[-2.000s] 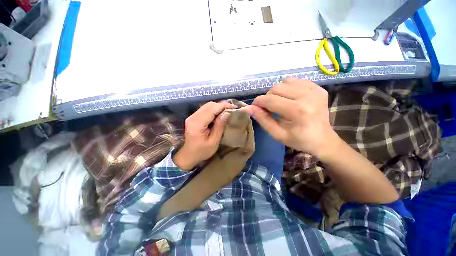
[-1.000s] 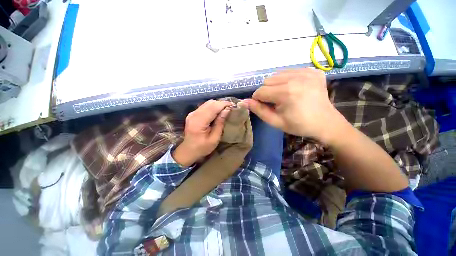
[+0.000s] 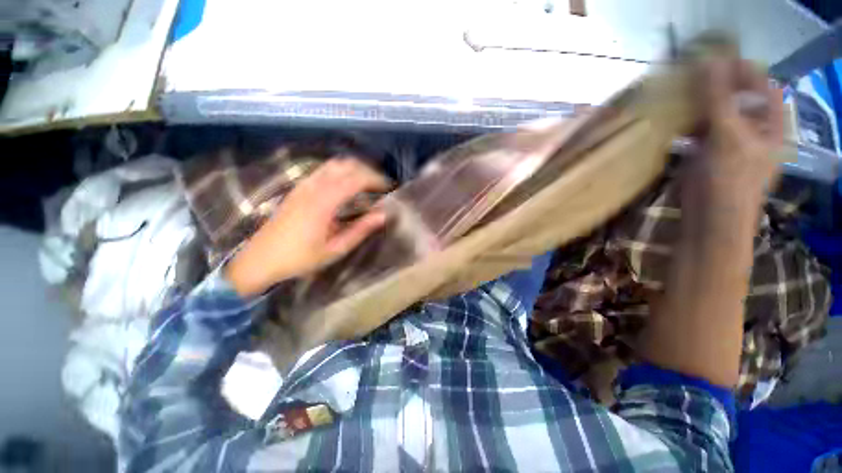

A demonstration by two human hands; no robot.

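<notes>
A tan garment piece with brown plaid lining (image 3: 517, 242) stretches blurred from the wearer's lap up to the right over the table's front edge. My right hand (image 3: 743, 115) grips its upper right end above the table. My left hand (image 3: 309, 222) is over the lower left part, thumb and fingers apart; whether it touches the cloth is blurred. The scissors cannot be made out.
The white table (image 3: 369, 51) has a ruler strip (image 3: 332, 111) along its front edge. A white cloth pile (image 3: 134, 249) lies at left, a brown plaid pile (image 3: 785, 268) at right. Blue plastic (image 3: 794, 439) shows at lower right.
My right hand has moved up and right, pulling the tan cloth out long and showing its plaid lining. My left hand has let go of the pinched end and moved left. The view has shifted.
</notes>
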